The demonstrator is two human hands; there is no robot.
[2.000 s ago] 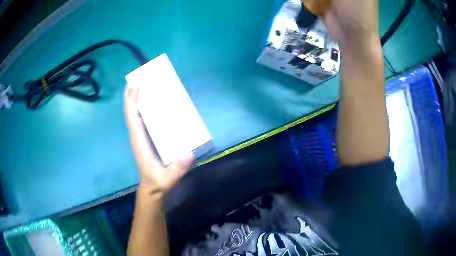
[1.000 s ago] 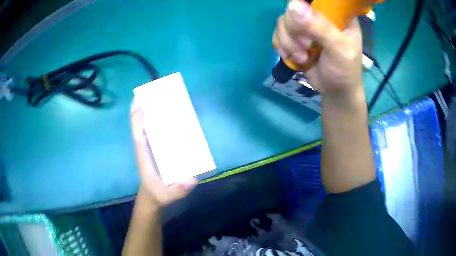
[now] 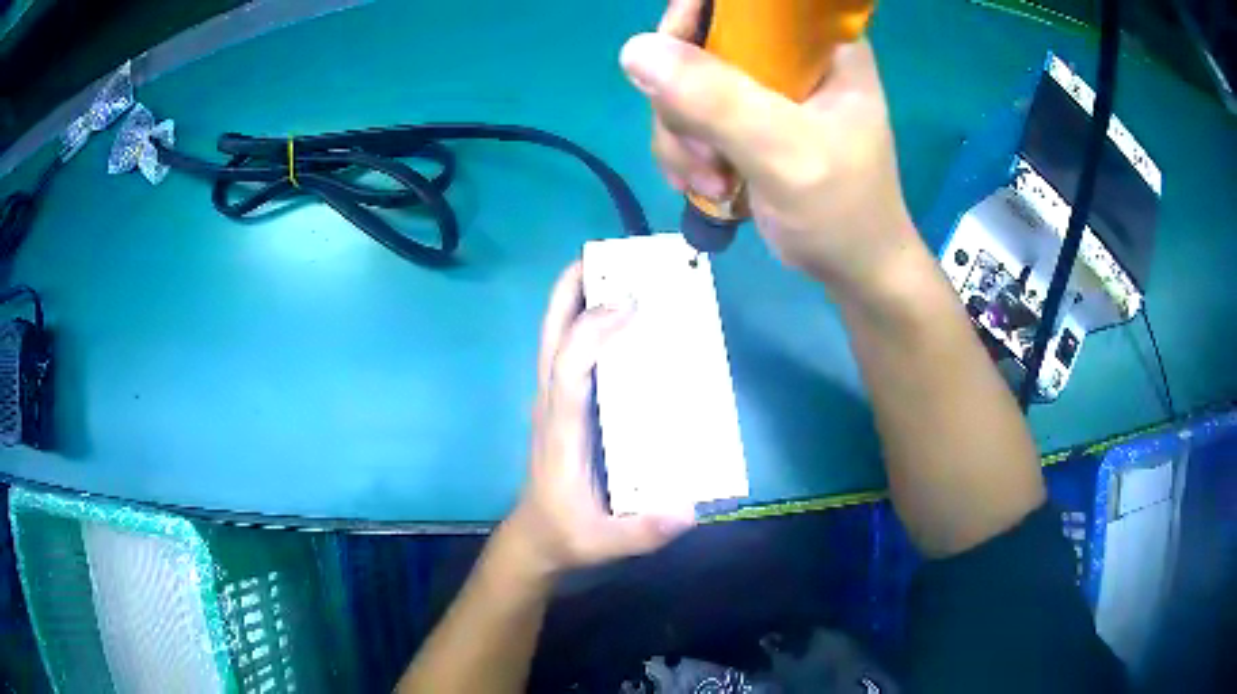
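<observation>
The unit with the white cover (image 3: 668, 393) lies near the bench's front edge, its black housing mostly hidden beneath. My left hand (image 3: 567, 434) grips it from the left, thumb at the near end, a finger on top. My right hand (image 3: 800, 163) holds the orange electric screwdriver (image 3: 780, 41) upright, its black nose at the cover's far right corner, where a small dark screw shows. The black power cable (image 3: 543, 136) runs from the unit's far end to a coil with a yellow cable tie (image 3: 290, 160).
The screw feeder (image 3: 997, 264) stands at the right with a black screwdriver cord (image 3: 1085, 203) hanging before it. A green crate (image 3: 204, 576) is at lower left, a blue crate (image 3: 1106, 515) at lower right. A dark unit (image 3: 25, 380) lies at the far left, below crinkled plastic wraps (image 3: 139, 143).
My right hand has brought the screwdriver from the feeder to the cover's far corner. A left finger now rests on top of the cover. The view has shifted, showing more bench at left.
</observation>
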